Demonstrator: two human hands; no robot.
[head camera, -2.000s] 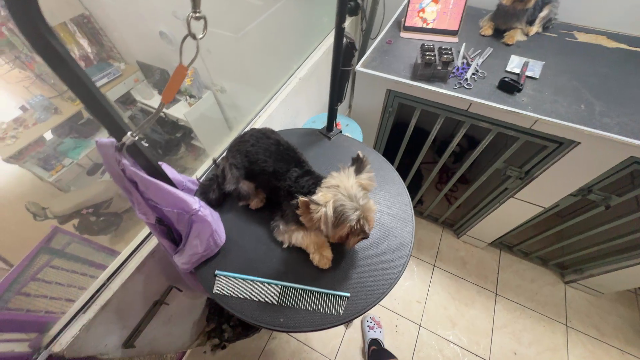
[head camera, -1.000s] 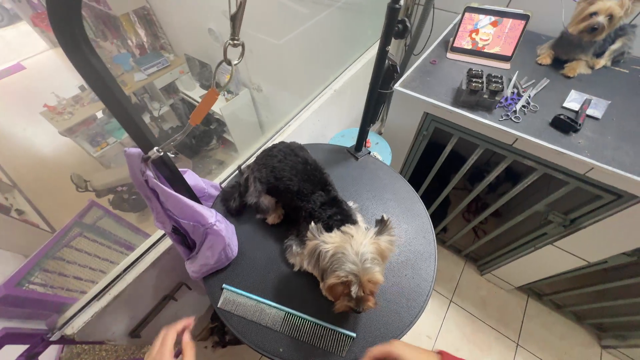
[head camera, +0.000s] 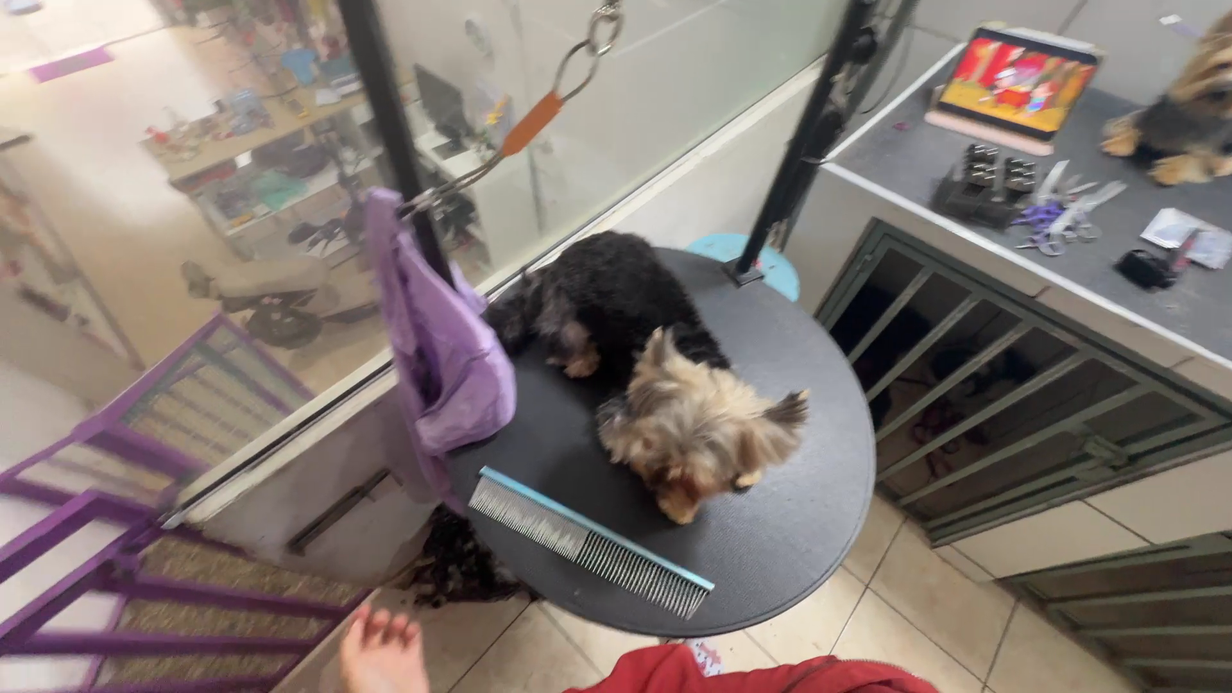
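A small black and tan dog lies curled on the round black grooming table, its head low over the surface. In front of the dog lies a metal grooming comb with a blue spine, touched by no hand. My left hand is at the bottom edge, left of the table, fingers up and nothing seen in it. My right hand is out of view; red clothing shows at the bottom. A purple cloth bag hangs at the table's left side.
A grooming loop with an orange slider hangs above. On the right counter are a tablet, scissors, a black clipper-like tool and another dog. Barred cages stand below; a purple gate is at left.
Both hands showed at the bottom edge a second ago; now only my left hand does, and red clothing has come into view. The comb has stayed before the dog on the table.
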